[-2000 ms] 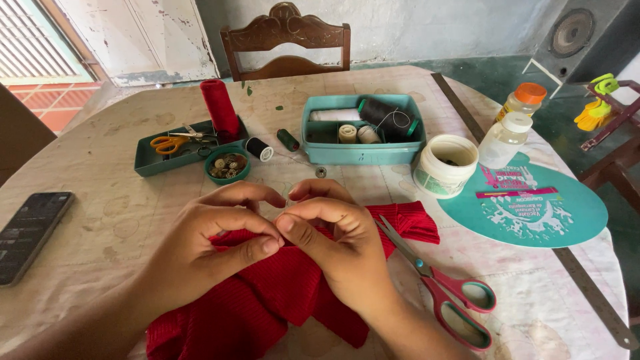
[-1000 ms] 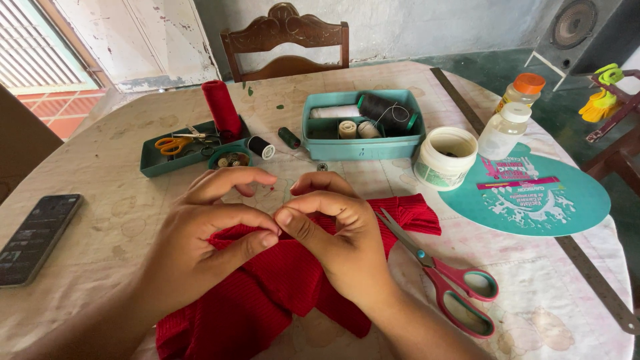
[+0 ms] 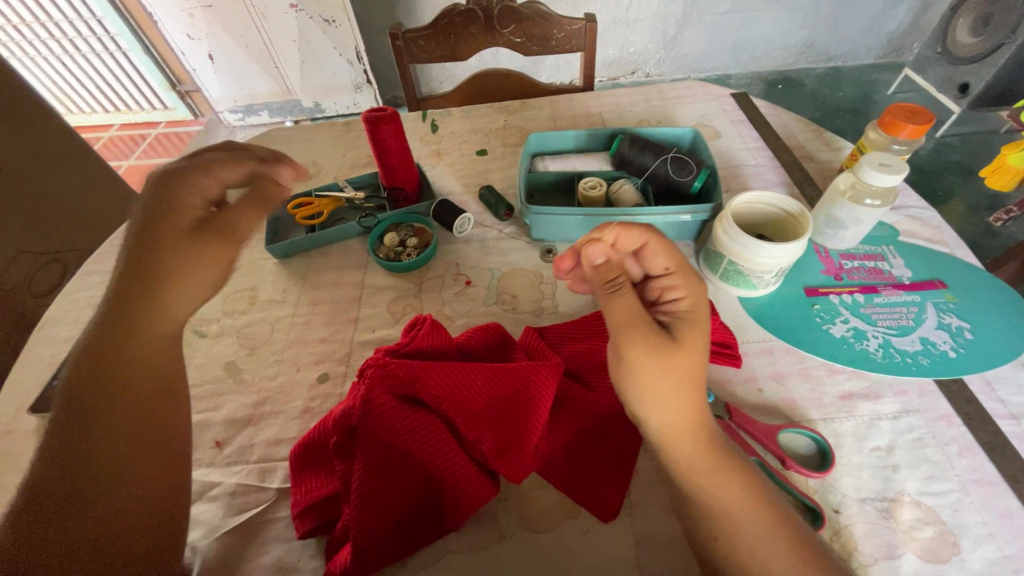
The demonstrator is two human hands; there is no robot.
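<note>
My left hand (image 3: 212,216) is raised at the left, blurred, fingertips near each other; whether a thread runs from it cannot be made out. My right hand (image 3: 632,296) is pinched shut above the cloth, with a thin, light thing between thumb and forefinger, perhaps a needle or thread. Below the hands, a red ribbed fabric (image 3: 456,416) lies crumpled on the table. Red-handled scissors (image 3: 780,440) lie beside my right wrist, their blades mostly hidden. A teal dish of buttons (image 3: 402,242) and a small metal bobbin (image 3: 548,253) sit beyond the cloth.
A teal box (image 3: 620,212) holds thread spools. Left of it are a green spool (image 3: 496,203), a black spool (image 3: 452,217) and a tray (image 3: 292,240) with orange-handled scissors (image 3: 314,210). At right stand a white jar (image 3: 754,244) and bottles, by a teal fan (image 3: 888,320) over a metal ruler (image 3: 976,424).
My hands, close together over the red fabric before, are now apart. The left has moved up and to the left. The right is raised off the fabric, which now lies free.
</note>
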